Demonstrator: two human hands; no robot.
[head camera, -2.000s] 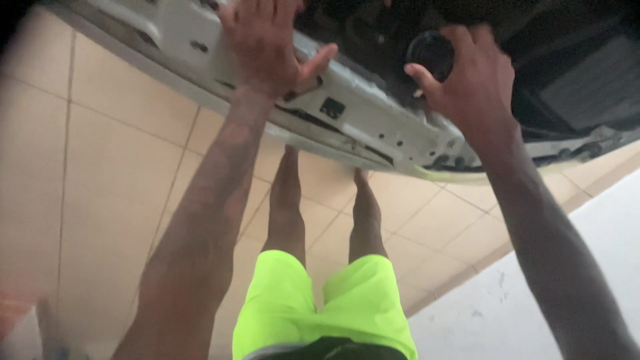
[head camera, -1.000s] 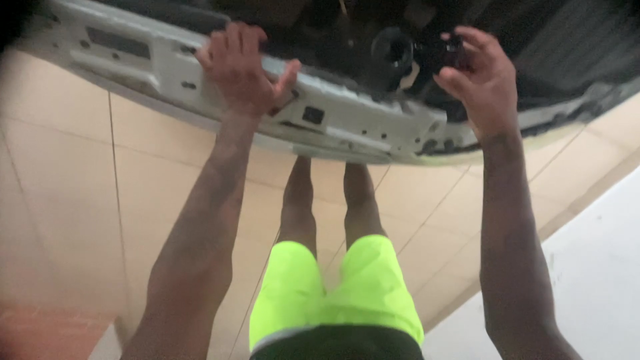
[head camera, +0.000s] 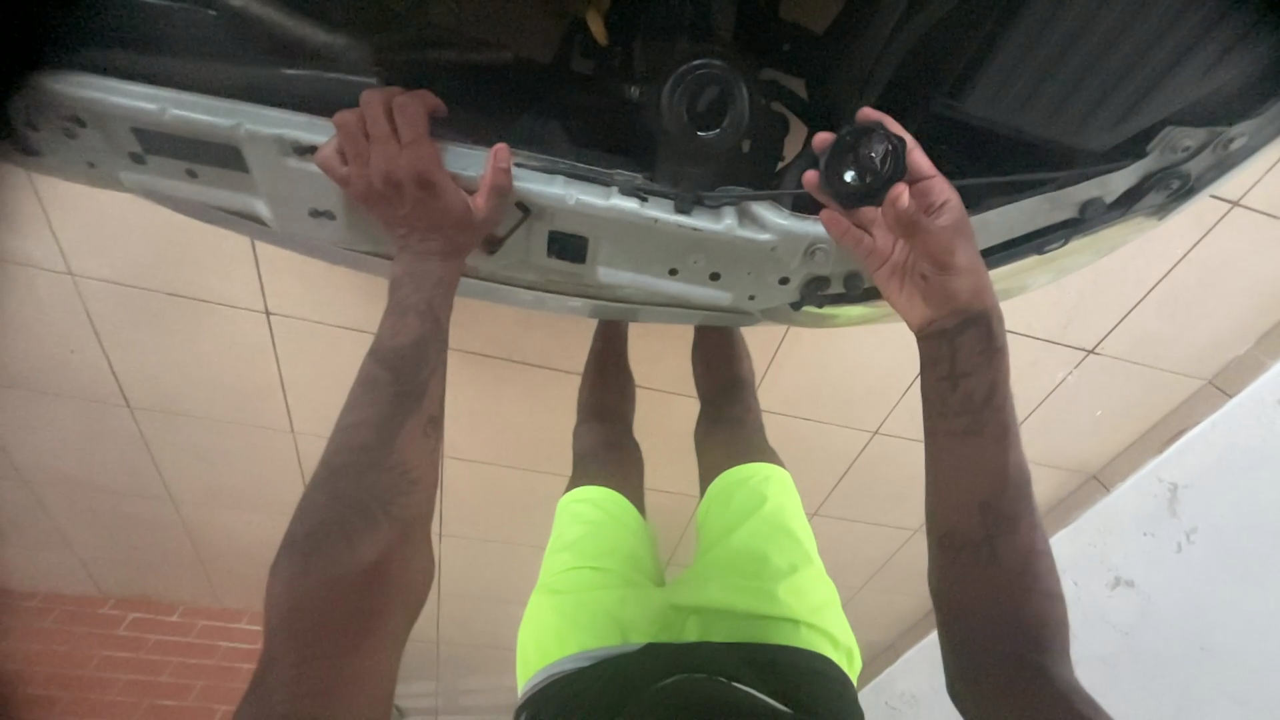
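In the head view, my right hand (head camera: 915, 235) holds a round black cap (head camera: 862, 165) between thumb and fingers, tilted so that its glossy face shows. To its left, a round black opening with a raised rim (head camera: 706, 104) sits in the dark engine bay. My left hand (head camera: 405, 165) rests on the pale metal front crossmember (head camera: 620, 235) of a car, fingers over its upper edge and thumb apart. Beside that thumb is a small dark hooked rod (head camera: 512, 228) on the crossmember.
Black parts fill the engine bay, with a yellow piece (head camera: 597, 22) near the top. A black ribbed panel (head camera: 1090, 80) lies at the right. Below are beige floor tiles (head camera: 520, 400), a white wall (head camera: 1180, 570) and red brick-patterned flooring (head camera: 130, 650).
My right hand was over the round opening two seconds ago; it has moved right and away with the black cap, uncovering the opening. My left hand stays on the crossmember.
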